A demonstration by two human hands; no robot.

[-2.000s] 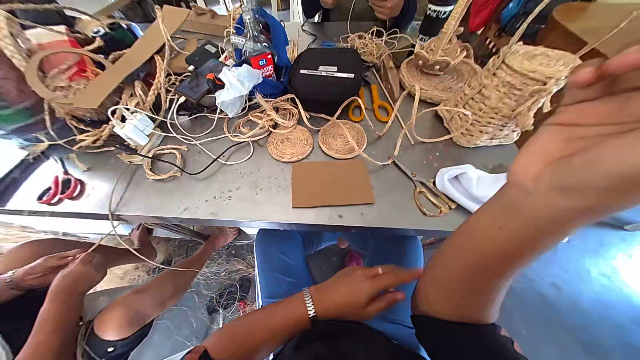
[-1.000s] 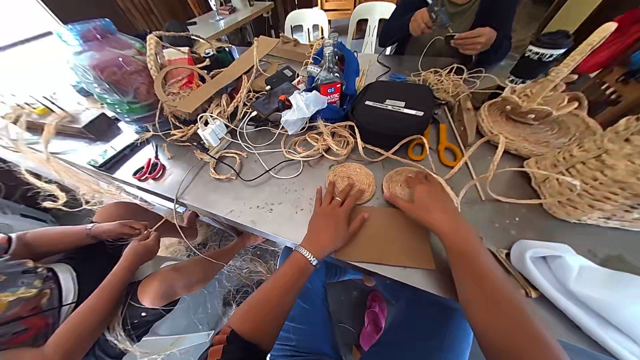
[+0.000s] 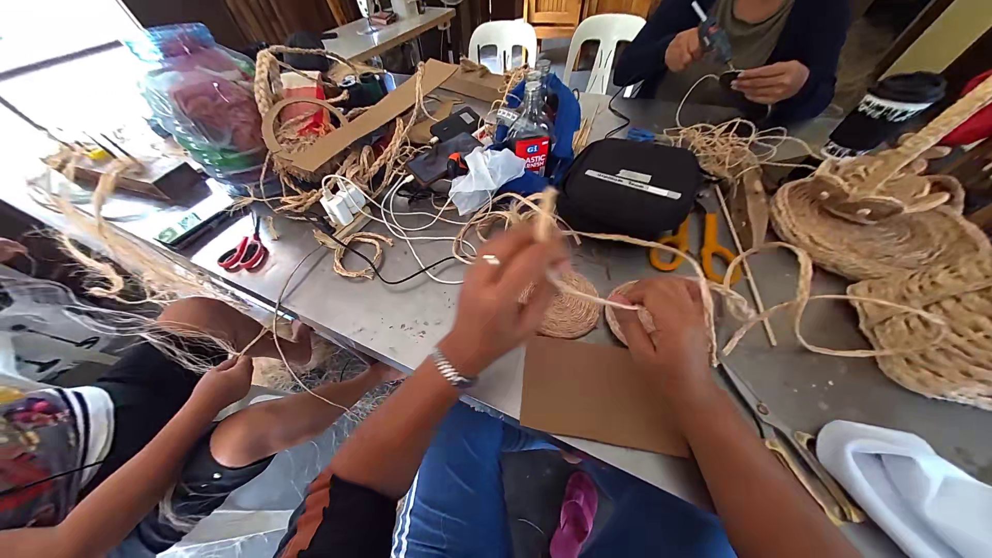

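My left hand (image 3: 504, 291), raised and a little blurred, grips a strand of braided natural-fibre cord (image 3: 590, 297) above the table. The strand runs to my right hand (image 3: 668, 329), which pinches it over the right coiled disc. A round coiled fibre disc (image 3: 570, 308) lies behind my left hand; the second coiled disc (image 3: 620, 316) is mostly hidden by my right hand. Below them a brown cardboard rectangle (image 3: 597, 395) lies at the table's near edge, partly under my right forearm. More cord loops rightwards from my hands.
Orange-handled scissors (image 3: 719, 248) and a black zip case (image 3: 629, 184) lie beyond my hands. Metal scissors (image 3: 783, 434) and white cloth (image 3: 891, 488) are at right, near a woven basket (image 3: 922, 325). A glass bottle (image 3: 533, 116) stands behind. One person works at left, another across the table with a glue gun.
A second ago both hands lay on the two coiled discs; now they hold a cord strand, the left one raised. Two seconds ago my right hand was lifted at the far right.
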